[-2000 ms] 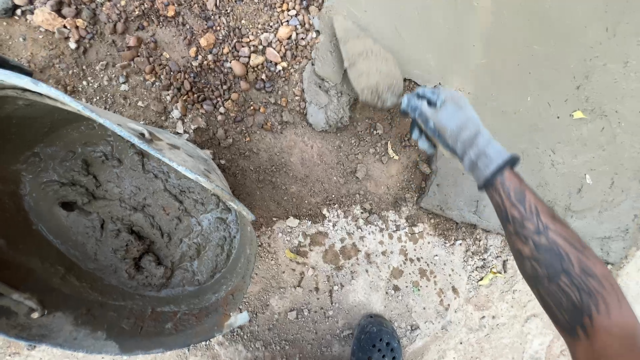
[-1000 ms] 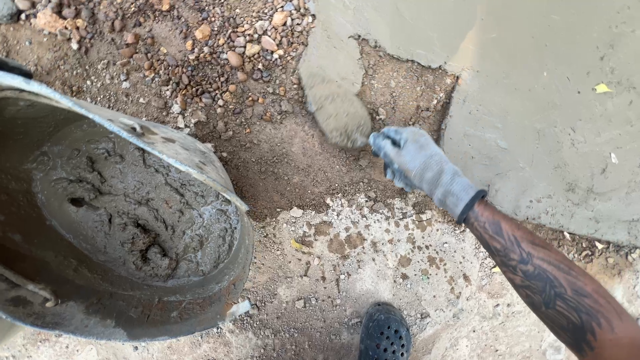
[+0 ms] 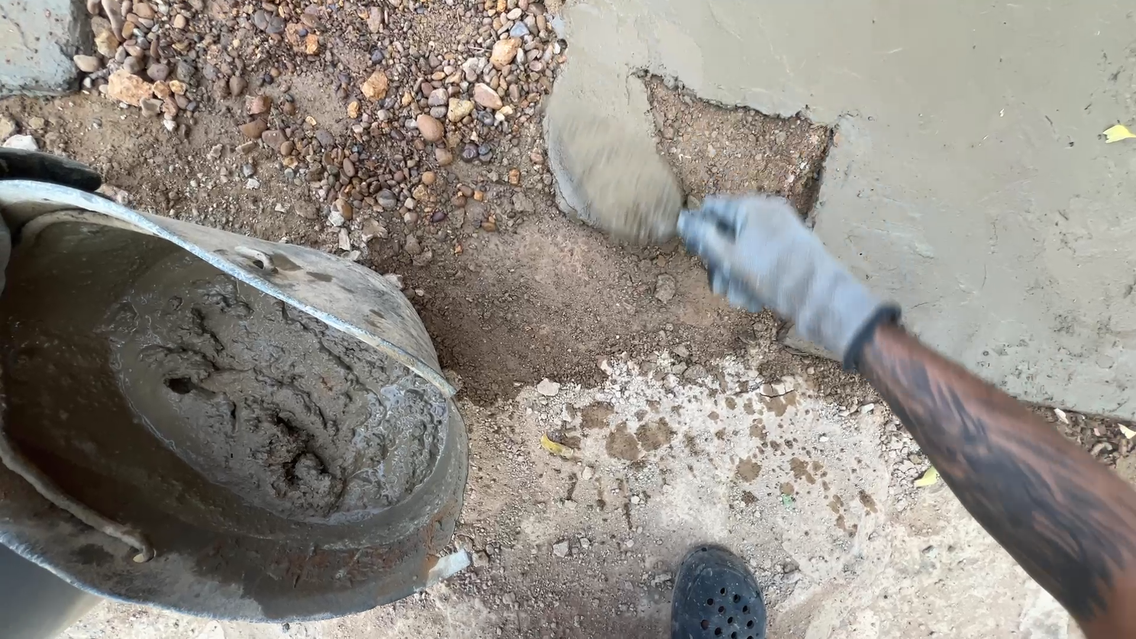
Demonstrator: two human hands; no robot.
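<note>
My right hand (image 3: 781, 266), in a grey glove with a dark cuff, grips a trowel, its handle hidden in the fist. The trowel's blurred, mortar-coated blade (image 3: 626, 191) lies on the lower end of a strip of wet mortar (image 3: 590, 80), left of a bare soil gap (image 3: 737, 142). Smoothed grey mortar (image 3: 976, 204) spreads above and right of that gap. At left, a tilted metal bucket (image 3: 355, 293) holds wet mortar (image 3: 257, 399). A dark rounded thing (image 3: 49, 169), perhaps part of my left glove, touches its rim; the left hand cannot be made out clearly.
Loose pebbles (image 3: 426, 115) lie on soil above the bucket. A pale block or slab corner (image 3: 35, 44) is at the top left. Below the trowel is a rough, spotted concrete surface (image 3: 657, 453), with a dark perforated clog (image 3: 719, 595) at the bottom edge.
The trowel has moved down along the mortar strip. A rough lump seen beside the blade in the oldest frame now has a smoother, rounded edge. The bucket stays tilted at left.
</note>
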